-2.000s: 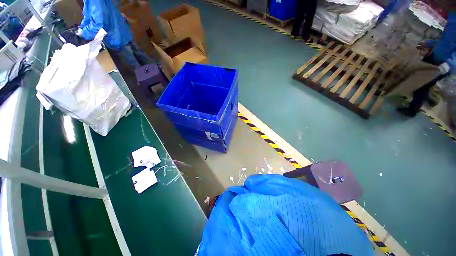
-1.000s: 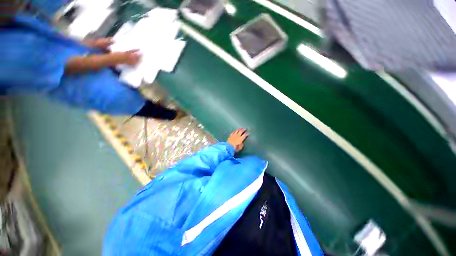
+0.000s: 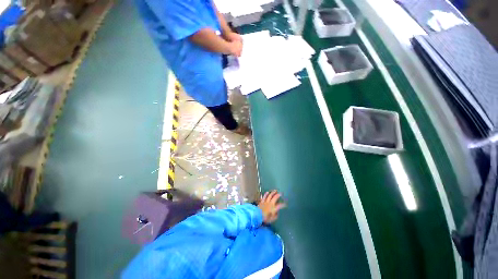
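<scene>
My left hand [image 3: 270,207] rests on the near edge of the green bench [image 3: 295,180], fingers spread and holding nothing. My blue sleeve runs to it from the bottom of the view. My right hand is out of the picture. Open white box bases with dark grey inside stand on the far belt: one nearest me [image 3: 374,129], one further along [image 3: 345,63], and one behind that [image 3: 334,22].
A person in a blue smock [image 3: 191,60] stands at the bench beside a fanned white pile [image 3: 273,62]. Patterned grey sheets [image 3: 458,82] lie on the right shelf. A purple-grey stool [image 3: 158,215] stands on the floor, near scattered white scraps. A pallet [image 3: 49,250] is lower left.
My view has swung from the blue crate side to the neighbour's side of the bench. Since the middle frame, my left hand stays on the bench edge and more box bases show.
</scene>
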